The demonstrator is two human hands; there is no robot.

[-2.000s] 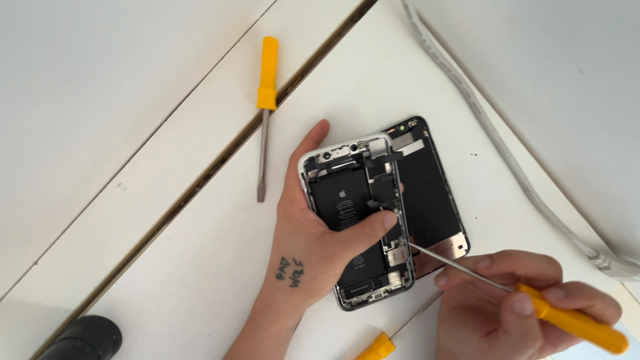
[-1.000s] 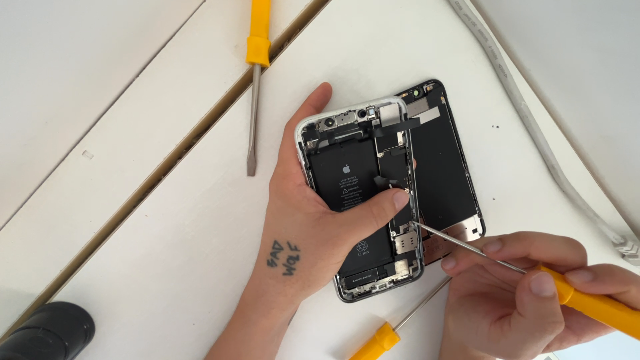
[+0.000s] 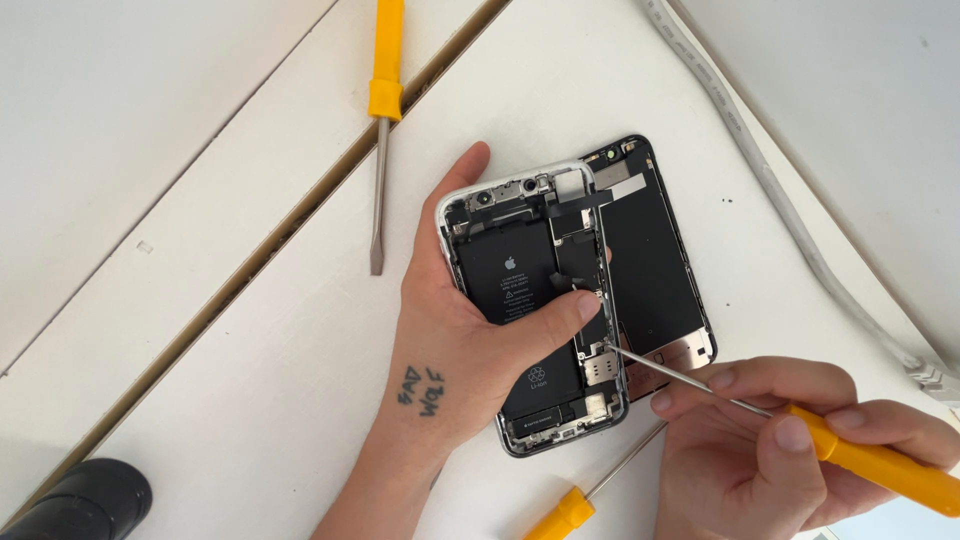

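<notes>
My left hand (image 3: 472, 352) grips an opened Apple smartphone body (image 3: 499, 262), its thumb lying across the battery and the inner edge near the logic board. The black battery (image 3: 517, 270) and other inner parts are exposed. Between the fingers of my right hand (image 3: 780, 450) is a yellow-handled screwdriver (image 3: 870, 457). Its thin metal tip touches the phone's inside right edge, just above the silver SIM card tray area (image 3: 600, 370). Partly under the phone body, to its right, lies the detached-looking display assembly (image 3: 649, 255), inner side up; whether a cable joins them is hidden.
A yellow flat-blade screwdriver (image 3: 386, 82) lies at upper left across a gap between white boards. Another yellow-handled screwdriver (image 3: 566, 514) lies below the phone. A grey cable (image 3: 780, 202) runs down the right side. A black cylindrical object (image 3: 94, 499) stands at lower left.
The view has shifted somewhat. My left hand still holds the phone body, and the screwdriver tip in my right hand stays at its right inner edge.
</notes>
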